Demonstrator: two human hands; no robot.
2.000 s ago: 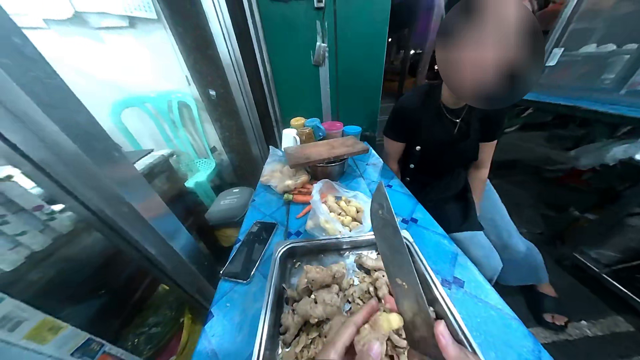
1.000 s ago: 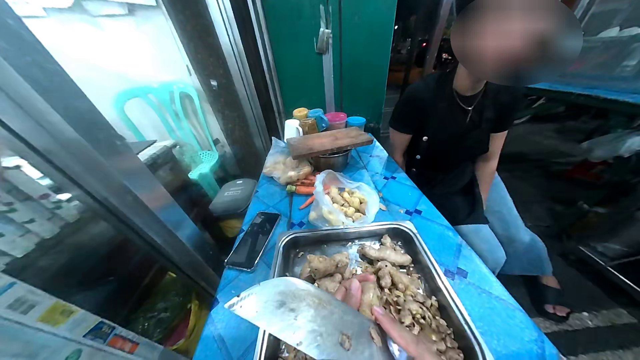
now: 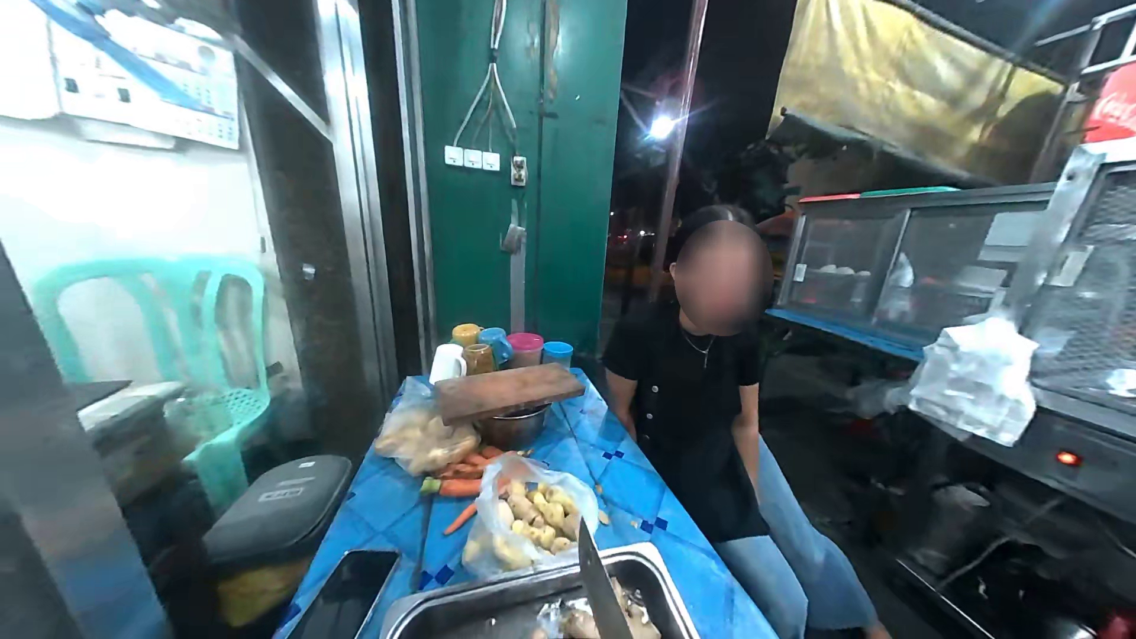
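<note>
Neither of my hands shows now; both are below the lower edge of the view. The broad metal blade of a knife [image 3: 600, 586] rises from that edge, its tip pointing up over the far part of a rectangular steel tray [image 3: 497, 593]. Pieces of ginger root [image 3: 639, 612] lie in the tray beside the blade. Just beyond the tray stands an open clear plastic bag [image 3: 486, 532] filled with peeled pale ginger pieces. Carrots [image 3: 461, 487] lie behind it, next to another plastic bag [image 3: 417, 435] with pale contents.
A wooden board [image 3: 506, 390] rests on a metal bowl [image 3: 515, 429], with several cups [image 3: 525, 348] behind. A phone [image 3: 348, 595] lies left of the tray. A seated person [image 3: 692, 417] is at the table's right side; a grey lidded bin [image 3: 282, 497] stands left.
The view has tilted up, so my hands and most of the tray have left it. The blade, lying across the tray a second ago, now points upward.
</note>
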